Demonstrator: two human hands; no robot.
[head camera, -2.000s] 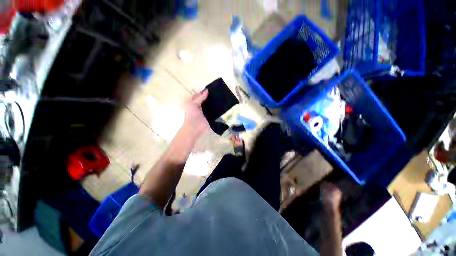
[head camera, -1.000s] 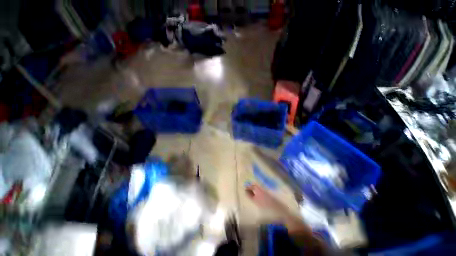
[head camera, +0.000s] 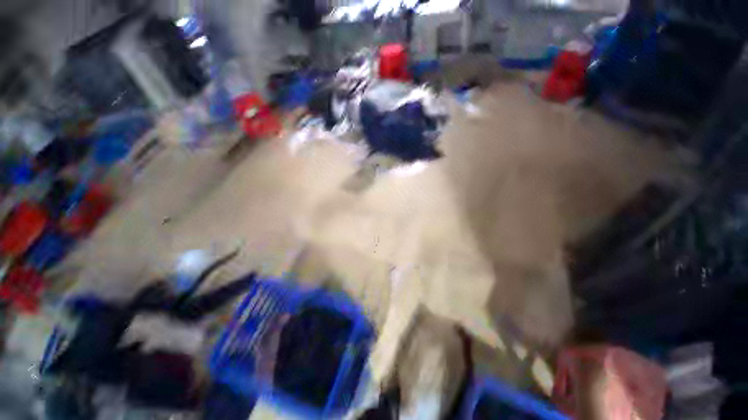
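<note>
No hand shows in the head view, which is badly blurred. Nearest in front of me at the bottom is a blue plastic crate (head camera: 238, 332) with a dark pile (head camera: 312, 353) inside. The edge of a second blue crate (head camera: 513, 398) is cut off by the lower rim. A pale red-orange box or stool (head camera: 611, 384) stands to its right. The black piece seen earlier is not in view.
Tan floor (head camera: 394, 213) runs ahead. A dark and white heap (head camera: 402, 127) lies on it farther off. Red stools stand at the back (head camera: 394, 61), back right (head camera: 566, 75) and left (head camera: 23, 230). Dark blurred things line the right side.
The view has swung up and forward from my body to the floor ahead. The hands seen earlier have left the picture. The crates now show larger and lower.
</note>
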